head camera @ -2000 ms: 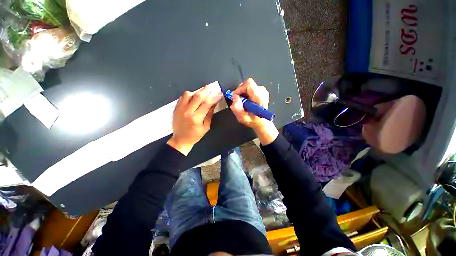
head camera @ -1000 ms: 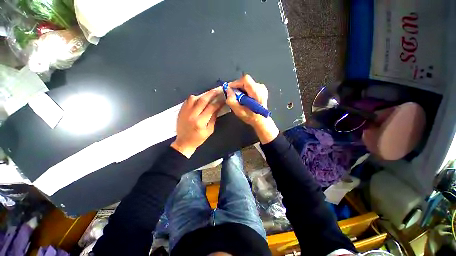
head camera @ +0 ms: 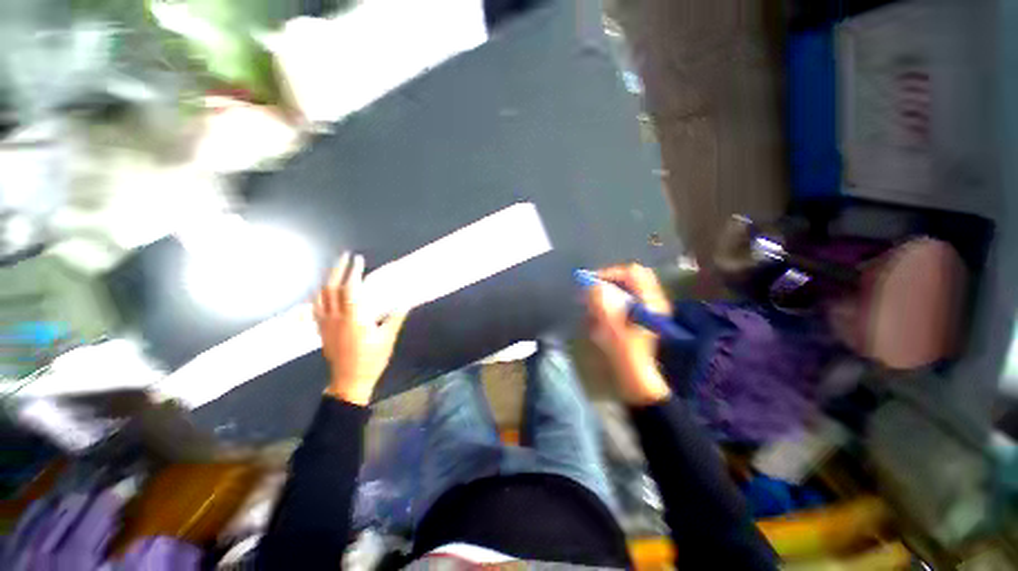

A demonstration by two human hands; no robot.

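Note:
The frame is blurred by motion. A long white strip (head camera: pixel 469 260) lies slanting across the dark grey tabletop (head camera: pixel 469 145). My left hand (head camera: pixel 355 326) lies on the strip near its middle, fingers slightly spread, palm down; whether it grips the strip cannot be told. My right hand (head camera: pixel 627 323) holds the blue marker pen (head camera: pixel 656 319) to the right of the strip's right end, apart from it, near the table's right side. The strip's right end is uncovered.
Pale white material (head camera: pixel 374 56) lies at the table's far edge, beside blurred plastic bags with green leaves (head camera: pixel 212 45). Right of the table are purple fabric (head camera: pixel 759 374), a pinkish round seat (head camera: pixel 918 303) and a white box with red letters (head camera: pixel 910 106). Purple pieces (head camera: pixel 73 530) lie lower left.
My left hand has slid left along the strip. My right hand with the pen has moved right and nearer to me, off the strip's end. The camera view has shifted.

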